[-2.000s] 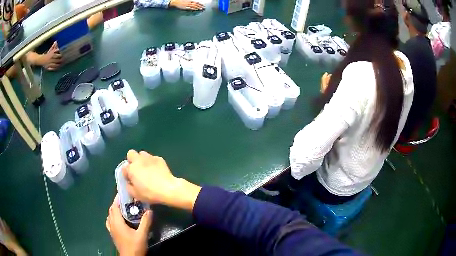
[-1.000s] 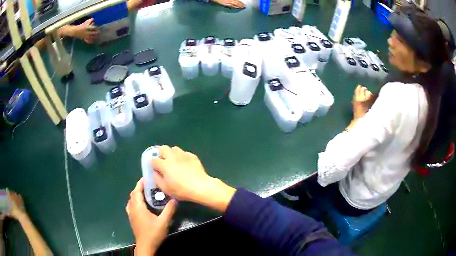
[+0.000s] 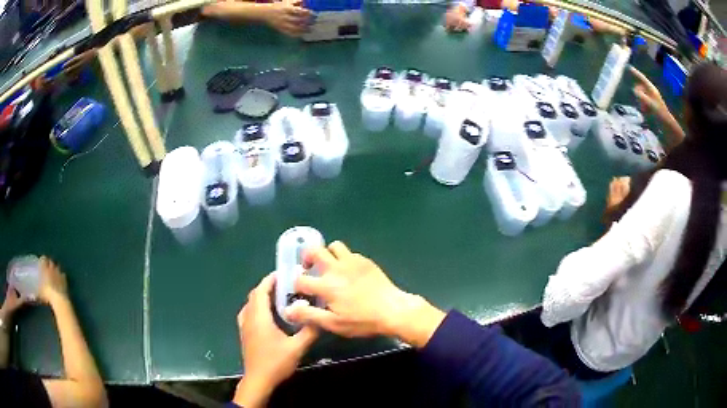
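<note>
A frosted white housing stands near the table's front edge, its open oval face up. My left hand grips its near end from the left. My right hand reaches over it from the right, with fingers on the open face at the near end. A black cooling fan shows partly under my right fingers. A round hole is at the far end of the face. Whether my right fingers pinch a small part cannot be told.
A row of housings stands at left, a larger group at right. Black oval covers lie behind. Blue boxes are at the far side. A person in white sits at right; another person's hands hold a pale part at left.
The view has shifted, so the table's things appear further right. My right hand has moved from the housing's middle and far part to its near end, now partly covering the fan.
</note>
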